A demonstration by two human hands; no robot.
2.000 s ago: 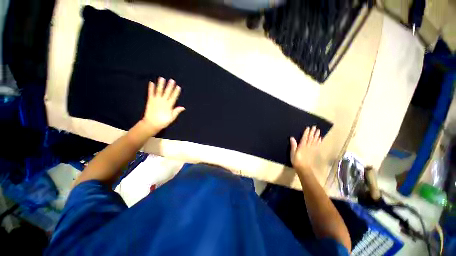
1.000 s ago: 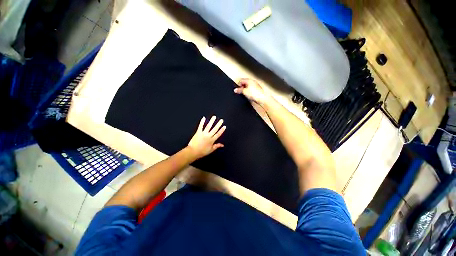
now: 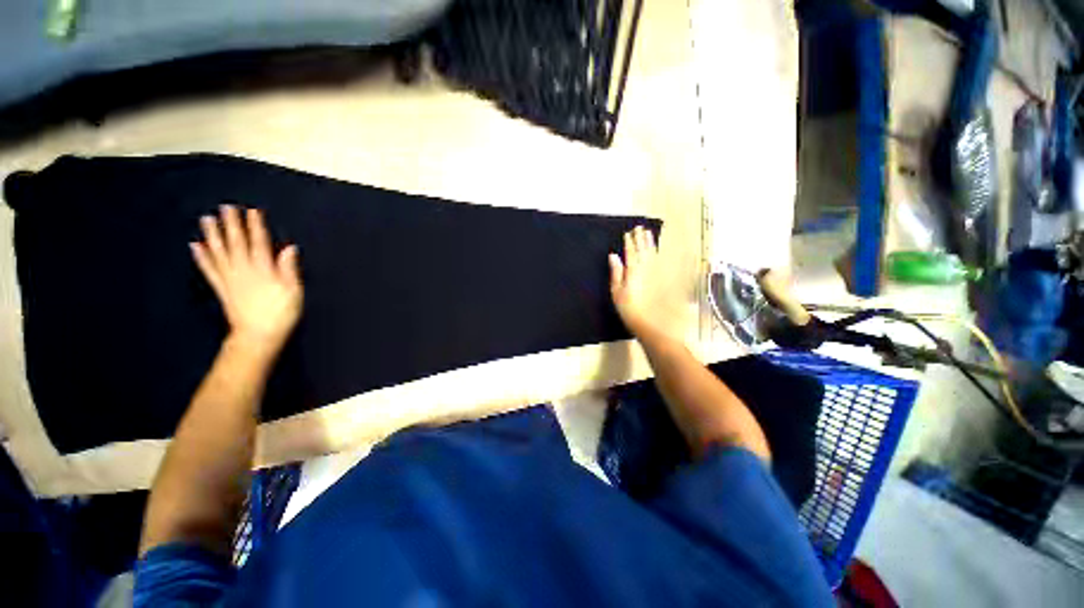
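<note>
Black trousers [image 3: 416, 279] lie flat and folded lengthwise on the beige pressing table [image 3: 523, 371], wide end at the left, narrow hem at the right. My left hand [image 3: 252, 279] lies palm down on the wide part, fingers spread. My right hand [image 3: 636, 285] lies flat at the hem end, fingers apart and holding nothing. A steam iron [image 3: 743, 306] rests at the table's right edge, touched by neither hand.
A stack of black hangers [image 3: 529, 65] lies at the table's far side. A grey padded board [image 3: 238, 30] is at the far left. A blue crate [image 3: 850, 445] with dark garments stands below right. The iron's hose and cord [image 3: 903, 339] run off right.
My right hand has moved from the trousers' far edge to the hem. My left hand has moved towards the wide end. The view has turned right, bringing the iron into sight.
</note>
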